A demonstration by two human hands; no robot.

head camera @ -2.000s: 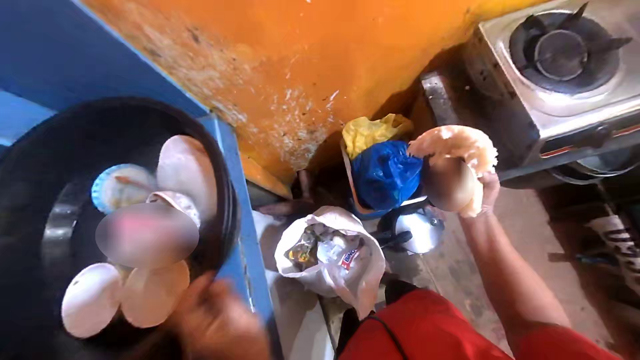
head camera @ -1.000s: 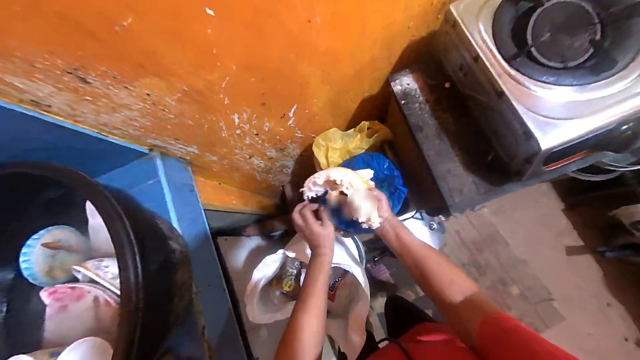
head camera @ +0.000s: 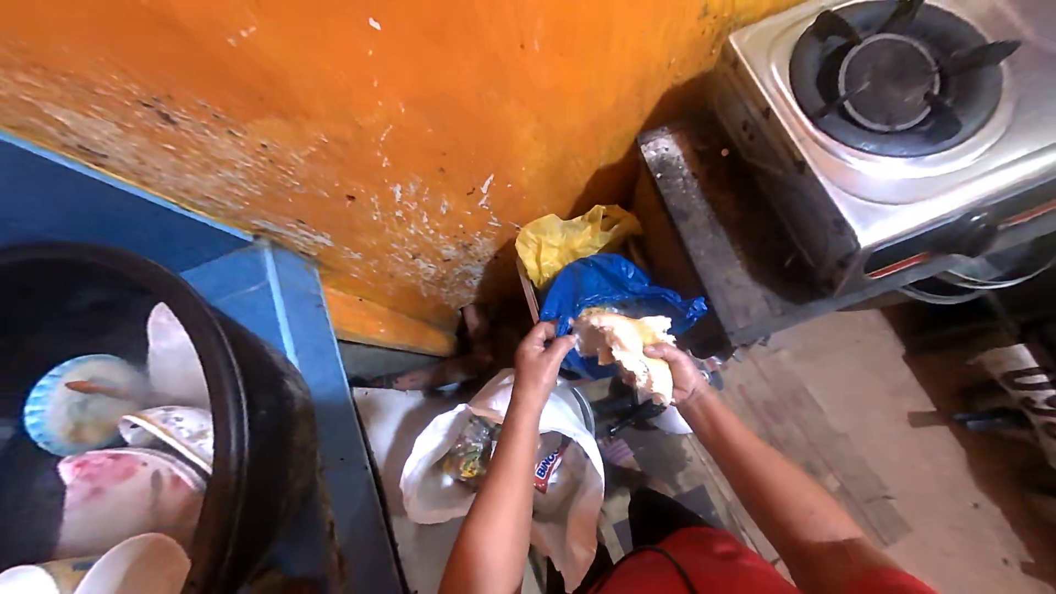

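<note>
My right hand (head camera: 678, 373) grips a pale, crumbly, torn piece (head camera: 631, 346) that looks like bread or foam; its exact kind cannot be told. My left hand (head camera: 544, 351) pinches the edge of a blue plastic bag (head camera: 606, 285), just left of the pale piece. Behind the blue bag lies a yellow plastic bag (head camera: 569, 239). Below my left forearm stands an open white sack (head camera: 425, 487) holding wrappers and other litter.
A large black tub (head camera: 235, 412) with dishes (head camera: 132, 495) sits on a blue tiled ledge (head camera: 309, 330) at left. A gas stove (head camera: 833, 181) rests on a dark slab (head camera: 693, 223) at right. An orange wall (head camera: 412, 107) with peeling paint rises ahead.
My left hand has left the tub area, reached the pale piece and now takes hold of the blue bag. My right hand still holds the piece, now lower over the bag.
</note>
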